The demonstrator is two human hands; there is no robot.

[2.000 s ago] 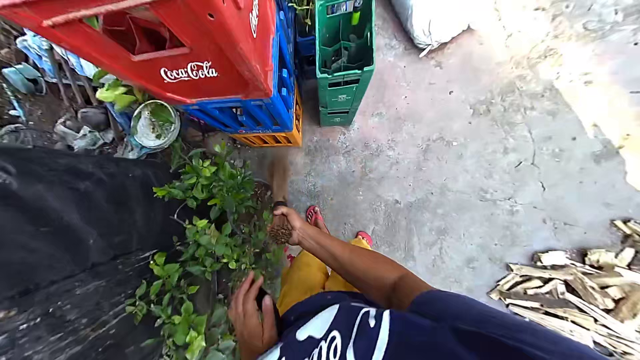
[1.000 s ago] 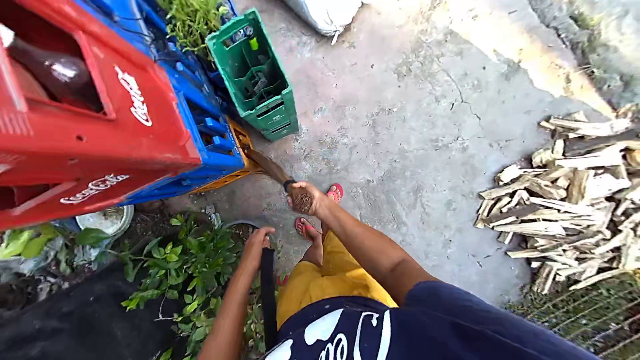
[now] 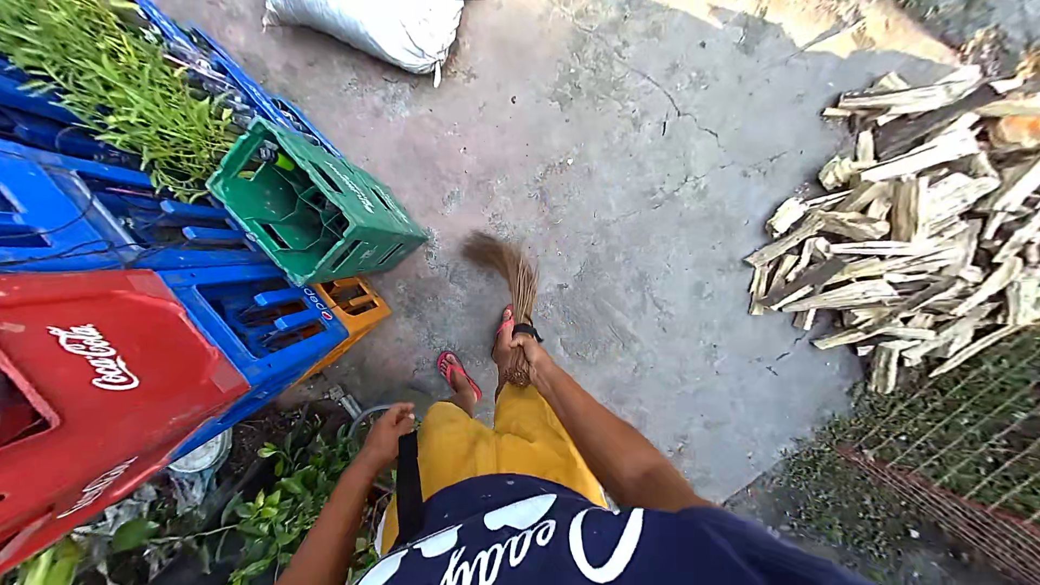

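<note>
My right hand [image 3: 526,355] is closed around the bound end of a stick broom [image 3: 520,280], just below its dark band. The bristles spread up and left over the concrete floor [image 3: 634,244], their tips blurred. My left hand [image 3: 393,429] hangs low beside my yellow shorts, near a black strap [image 3: 409,479]; its fingers are partly curled, and whether it holds anything is unclear. Red flip-flops [image 3: 460,374] are on my feet, just beyond the shorts.
Stacked red [image 3: 122,382], blue and yellow plastic crates stand at left, beside a green crate [image 3: 366,219]. A white sack [image 3: 374,28] lies at the top. Split firewood [image 3: 902,227] is piled at right, above wire mesh [image 3: 967,471]. Leafy plants [image 3: 276,508] grow at lower left.
The broom's bristles have swung from beside the yellow crate onto the floor in front of my feet. My right hand still grips it. The view has turned and shifted considerably.
</note>
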